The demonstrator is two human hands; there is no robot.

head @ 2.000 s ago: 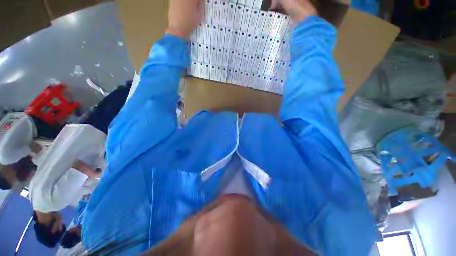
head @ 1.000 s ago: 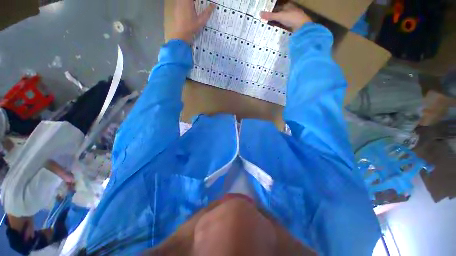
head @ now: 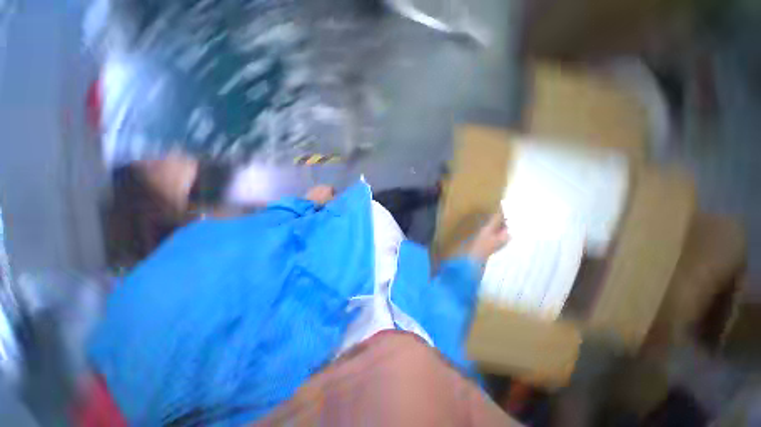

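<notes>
The picture is badly blurred. A brown cardboard carton (head: 524,346) with open flaps stands at the right. White boxes (head: 534,271) packed side by side fill part of it, and more white surface lies above them, too bright to make out. My right hand (head: 491,238) is at the left edge of the white boxes; its fingers are too blurred to tell whether they grip. My left hand (head: 320,195) shows small in front of my chest, at the end of the blue sleeve, partly hidden, and I cannot tell what it holds.
A blurred person (head: 171,179) is close at the left. Green and white blurred clutter (head: 250,92) lies at the upper left. Grey floor shows at the top middle, with a small yellow-black striped piece (head: 317,159). Red patches show at the left.
The view has swung left, so the carton now sits at the right. My left hand has left the white boxes and come back near my body. My right hand stays beside the boxes.
</notes>
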